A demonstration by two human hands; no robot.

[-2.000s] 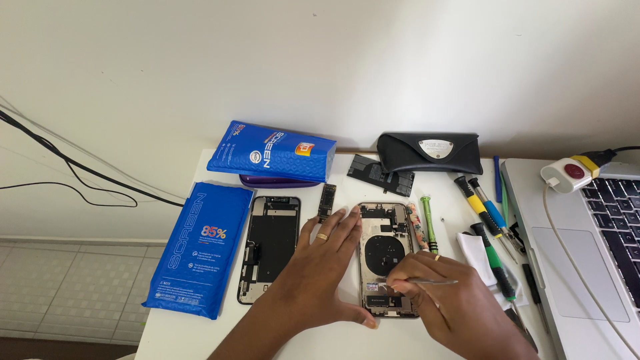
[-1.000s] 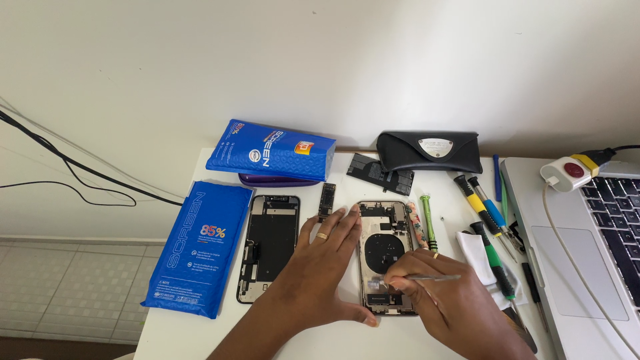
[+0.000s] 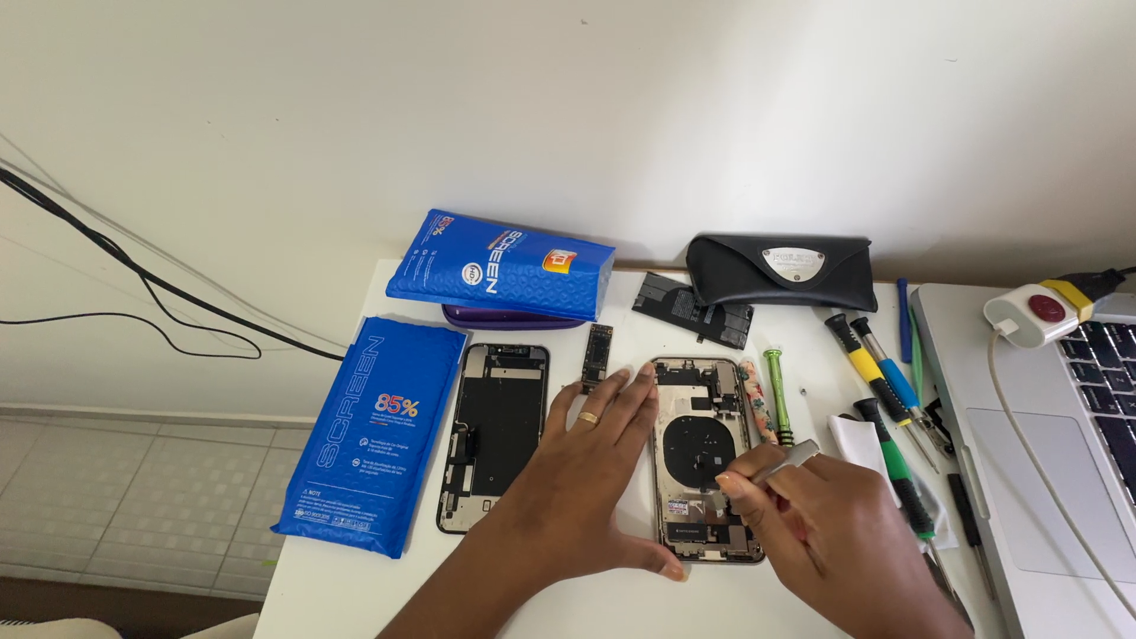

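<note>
An opened smartphone housing (image 3: 698,453) with its inner parts bare lies on the white table. My left hand (image 3: 586,479) rests along its left edge, fingers spread, with the thumb near the lower left corner. Between thumb and fingers my right hand (image 3: 799,519) holds slim metal tweezers (image 3: 790,460), over the lower right of the housing; their tips are hard to make out. Left of my left hand lies a detached phone screen (image 3: 501,426), its back side up. A small logic board (image 3: 597,355) sits just beyond my left fingertips.
Blue padded packets (image 3: 373,444) lie at the left, one (image 3: 506,266) over a purple case (image 3: 515,317). A phone battery (image 3: 692,311) touches a black glasses case (image 3: 781,271). Right are a green screwdriver (image 3: 777,395), several other screwdrivers (image 3: 865,364), a white cloth (image 3: 856,444) and a laptop (image 3: 1047,497) with a charger (image 3: 1034,315).
The tweezers in my right hand have turned from nearly level to a steeper slant, and the right fingers have shifted. My left hand has stayed beside the housing.
</note>
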